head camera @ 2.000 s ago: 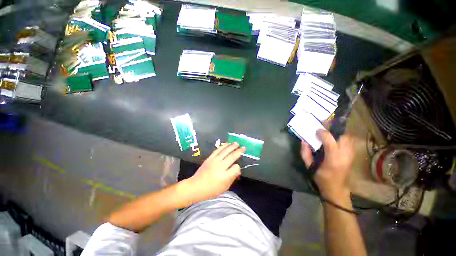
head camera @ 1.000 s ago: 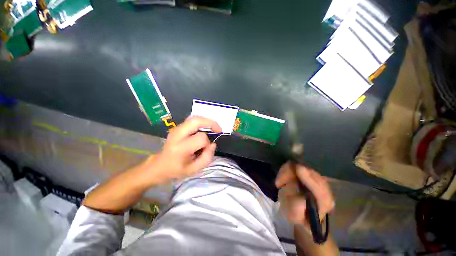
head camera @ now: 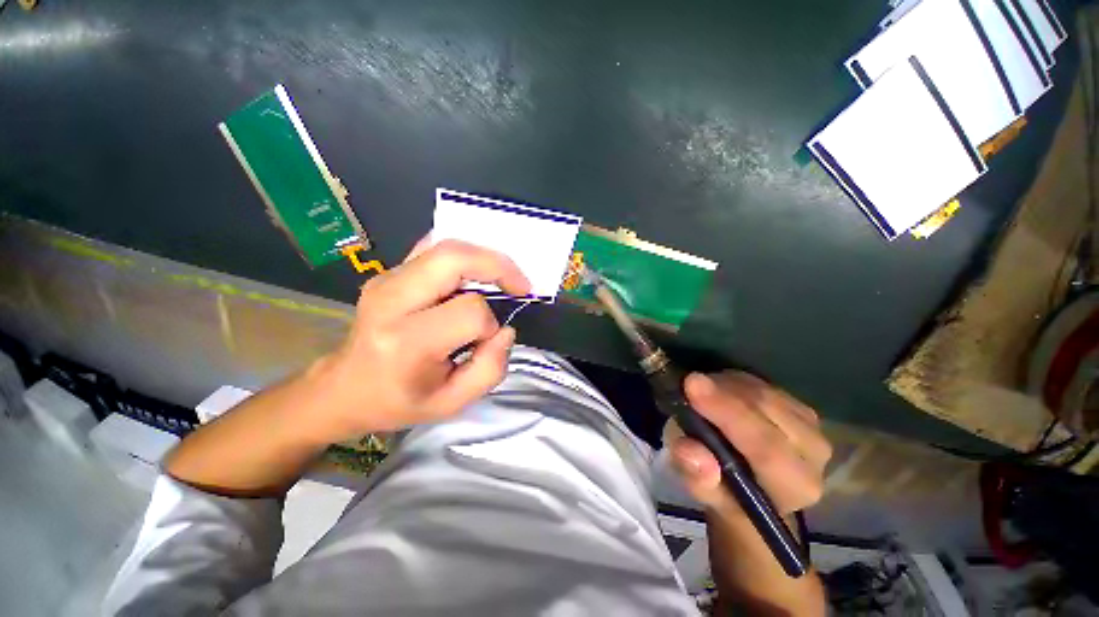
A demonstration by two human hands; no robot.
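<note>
A white display module [head camera: 506, 236] with dark edge lines lies at the bench's front edge, against a green circuit board [head camera: 651, 280] on its right. An orange-gold flex tail [head camera: 574, 272] shows where they meet. My left hand [head camera: 436, 328] holds the display's lower left part, with a thin strand of solder wire [head camera: 516, 313] at its fingers. My right hand [head camera: 757, 444] holds a soldering iron [head camera: 721, 448] by its black handle. The iron's tip is at the flex tail; exact contact is hard to tell.
Another green board [head camera: 289, 178] with a curled orange tail lies at the left. A fanned stack of white displays [head camera: 898, 147] lies at the upper right. Brown cardboard [head camera: 1006, 325] and a red-rimmed round item [head camera: 1073, 368] are at the right edge.
The iron has moved up and left to the joint. A white display, picked from the right stack, has come beside the green board. The view has moved closer.
</note>
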